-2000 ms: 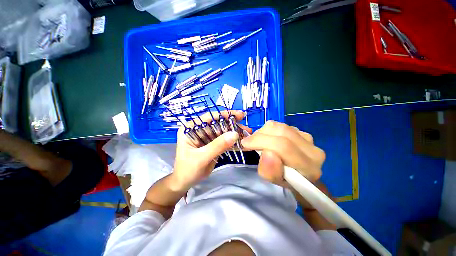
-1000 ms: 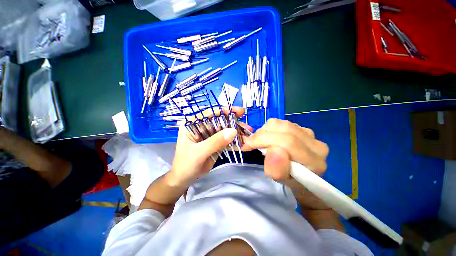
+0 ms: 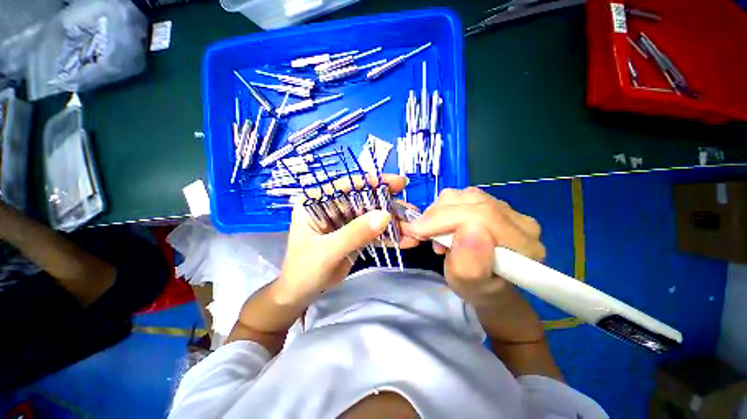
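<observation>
My left hand (image 3: 328,245) holds several slim silver pins (image 3: 350,204) side by side in a fan over the near edge of the blue tray (image 3: 211,147), thumb across their bodies. My right hand (image 3: 483,237) grips a long white-handled tool (image 3: 549,282) with a black end. Its handle points down and right; its tip is at the rightmost held pin, partly hidden by my fingers, so contact is unclear. More pins (image 3: 311,131) lie loose in the tray, with a bundle (image 3: 420,135) at its right side. A white paper label (image 3: 375,153) lies among them.
A red bin (image 3: 602,82) with metal pieces is at right. A bagged parts tub (image 3: 82,53) and a clear case (image 3: 72,168) are at left. A clear box (image 3: 287,12) is behind the tray. Another person's arm (image 3: 57,254) is at left. Crumpled plastic (image 3: 233,262) hangs at the bench edge.
The tool's handle has swung upward and outward to the right, with my right hand turning around it. My left hand still holds the fanned pins, which have shifted slightly.
</observation>
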